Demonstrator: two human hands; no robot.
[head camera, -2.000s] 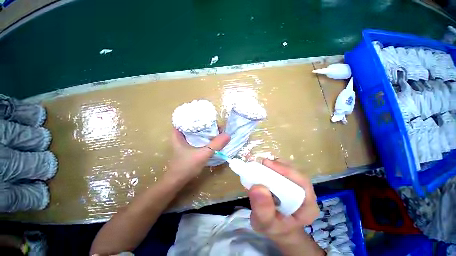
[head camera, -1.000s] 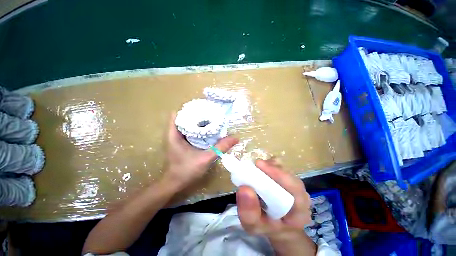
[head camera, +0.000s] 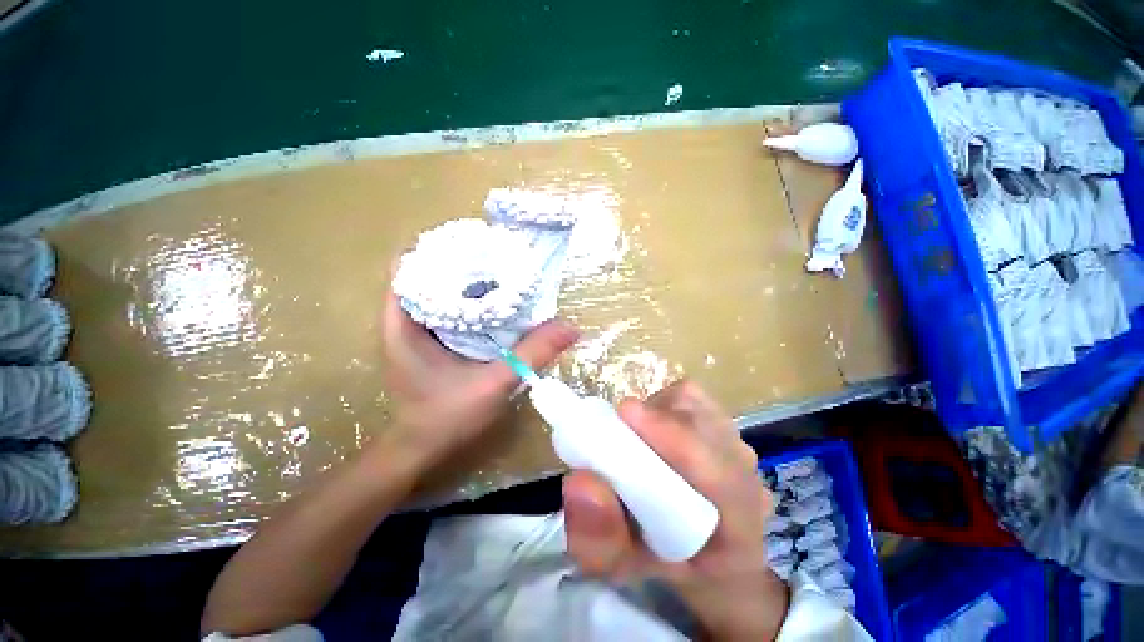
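Note:
My left hand (head camera: 433, 376) grips a gathered fabric piece (head camera: 462, 291), its thick scalloped rim and small dark hole facing up toward me. A second fabric piece (head camera: 533, 213) lies just behind and right of it, partly hidden. My right hand (head camera: 684, 502) holds a white glue bottle (head camera: 627, 470), pointed up and left. Its teal nozzle tip (head camera: 516, 364) is at the lower edge of the held piece, beside my left thumb. I cannot tell whether glue is coming out.
Two spare bottles (head camera: 822, 143) (head camera: 839, 226) lie at the board's right end, beside a large blue crate (head camera: 926, 251) of pale pieces. Stacked pieces (head camera: 38, 401) are at left. A green belt (head camera: 502, 63) runs behind. A lower blue crate (head camera: 856, 539) and a person's sleeve (head camera: 1114, 508) are at right.
The two pieces, first held side by side, are now one in front of the other, with the front rim turned up. Both hands and the nozzle have shifted slightly left.

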